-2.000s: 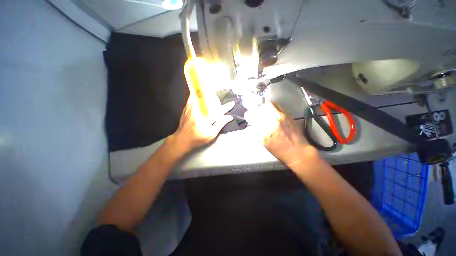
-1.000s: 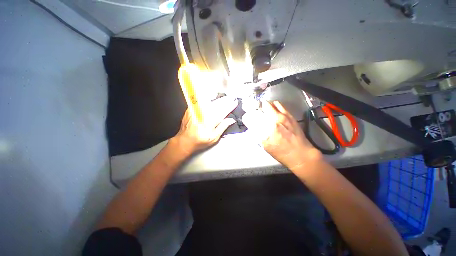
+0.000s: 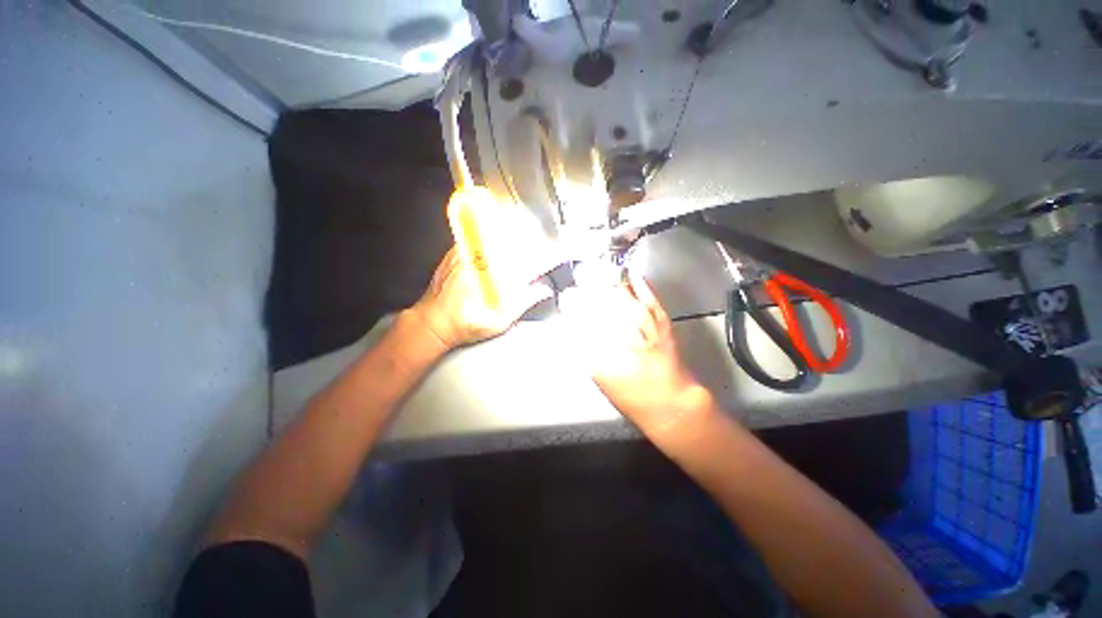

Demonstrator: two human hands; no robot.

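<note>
A small dark cloth piece (image 3: 560, 278) lies under the needle area of the sewing machine (image 3: 773, 109), partly lost in lamp glare. My left hand (image 3: 471, 302) lies on the table left of it, under the yellow-orange lamp (image 3: 470, 248), with fingertips at the cloth. My right hand (image 3: 634, 350) is just right of and in front of the cloth; its fingers are washed out by glare, so I cannot tell whether they grip it. The needle and presser foot are hidden in glare.
Scissors with red and black handles (image 3: 812, 324) lie right of my right hand. A dark band (image 3: 846, 280) runs diagonally to a round black part (image 3: 1044, 386). Large dark cloth (image 3: 344, 229) lies at left. A blue crate (image 3: 973, 483) is lower right, beyond the table edge (image 3: 532, 437).
My right hand has moved slightly left and toward me. Less of the dark cloth shows between the hands. The whole view has shifted a little, showing more of the machine head.
</note>
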